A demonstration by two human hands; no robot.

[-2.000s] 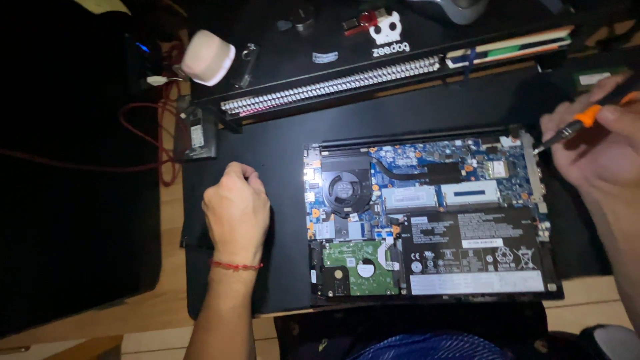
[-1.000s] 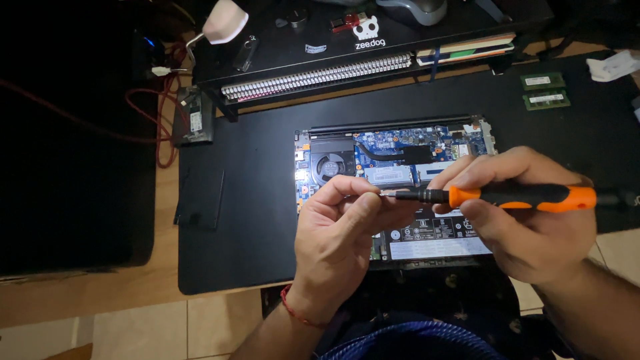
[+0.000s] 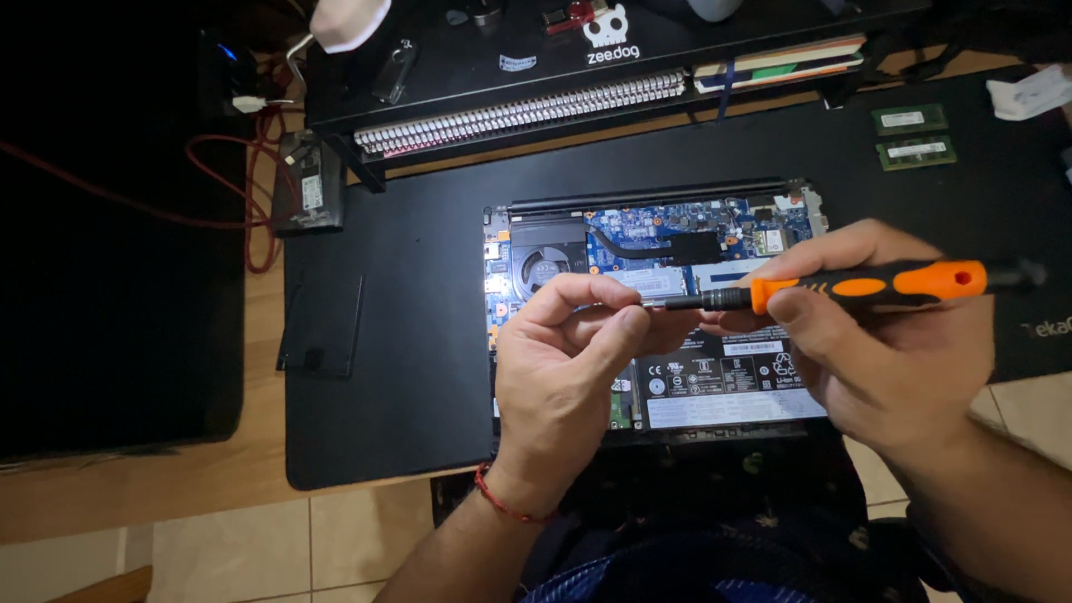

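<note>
My right hand (image 3: pixel 879 335) grips an orange and black screwdriver (image 3: pixel 863 289), held level with its tip pointing left. At that tip, the thumb and forefinger of my left hand (image 3: pixel 569 360) are pinched together; whether a screw is between them is hidden. Both hands are above an opened laptop (image 3: pixel 653 188) on the desk mat. Its fan (image 3: pixel 544 270), a dark heat pipe (image 3: pixel 624 249), blue circuit board (image 3: pixel 624 224) and part of the black battery (image 3: pixel 720 394) show around my hands. My fingers cover the middle of the laptop, and most of the green hard drive board is hidden.
Two green memory modules (image 3: pixel 917 152) lie at the back right near a crumpled white wrapper (image 3: pixel 1030 94). Behind the laptop stands a black shelf (image 3: pixel 469 42) with a spiral-bound notebook (image 3: pixel 536 113) under it. A clear plastic case (image 3: pixel 322 327), a red cable (image 3: pixel 197 155) and a black box-shaped device (image 3: pixel 311 188) are at left.
The left hand has moved from the mat beside the laptop to the screwdriver tip. My right hand has brought the screwdriver from the laptop's right corner to over its middle. The view has shifted.
</note>
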